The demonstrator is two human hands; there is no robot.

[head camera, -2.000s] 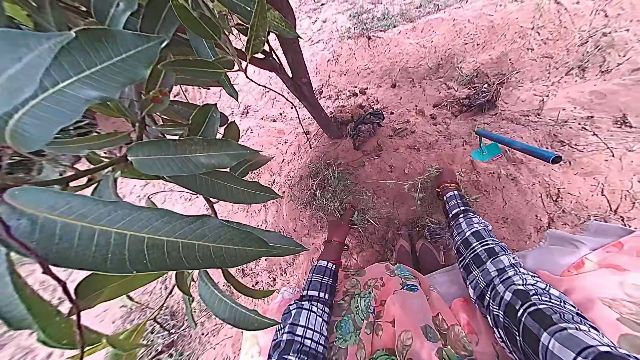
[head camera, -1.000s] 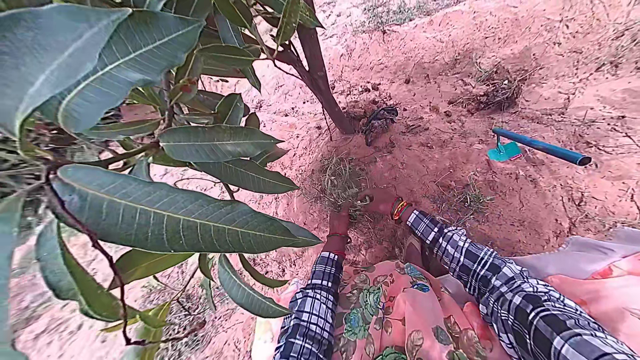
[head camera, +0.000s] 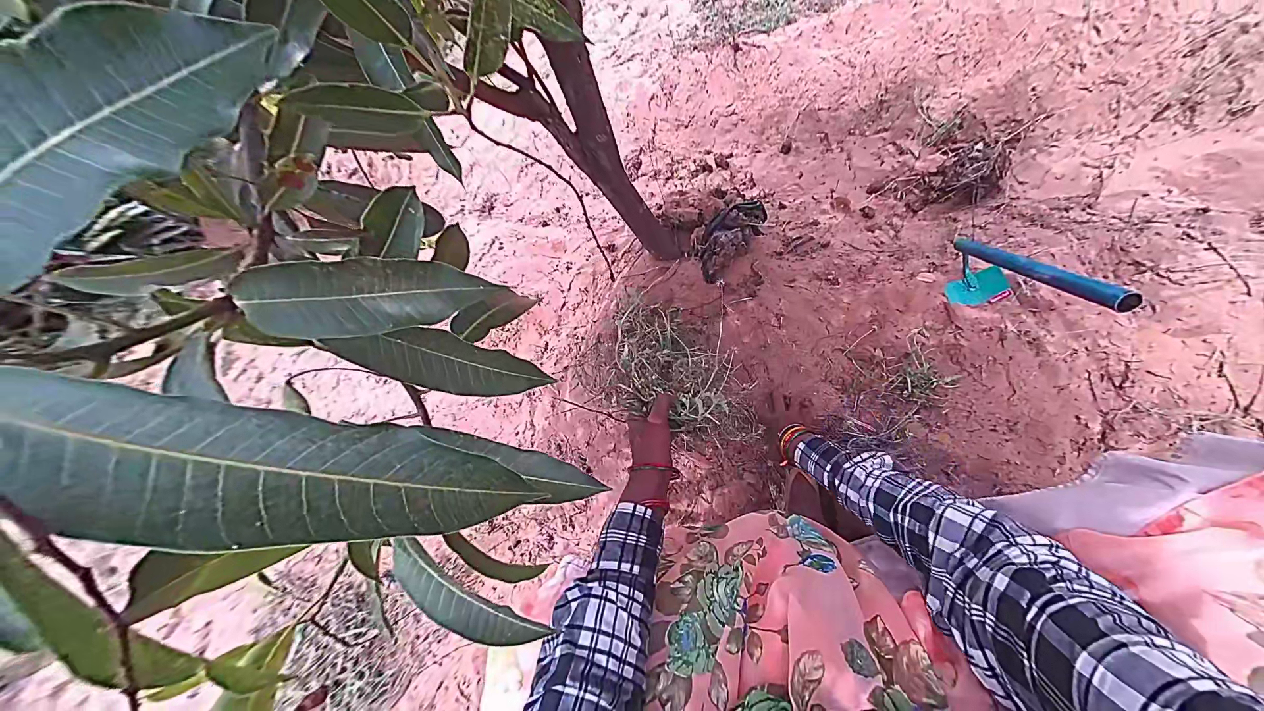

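Note:
My left hand (head camera: 652, 423) is at the lower edge of a clump of pulled weeds (head camera: 664, 357), its fingers partly hidden among the stems, so its grip is unclear. To its right, my right hand (head camera: 782, 413) is low over the reddish soil, close to the clump's right side; its fingers blend with the ground. Right of that hand lies a smaller patch of weeds (head camera: 916, 377). A small hoe with a blue tubular handle (head camera: 1052, 276) and a turquoise blade (head camera: 978, 286) rests on the soil farther right, touched by neither hand.
Long-leaved branches (head camera: 267, 474) fill the left side. A slanting tree trunk (head camera: 617, 188) meets the ground ahead, with a dark crumpled thing (head camera: 729, 237) at its base. A dry weed heap (head camera: 963, 168) lies beyond the hoe. Floral cloth (head camera: 790, 612) covers my lap.
From two seconds ago to one second ago, my right hand moved left, close to my left hand at the weed clump. Now it is a little apart from the left hand again.

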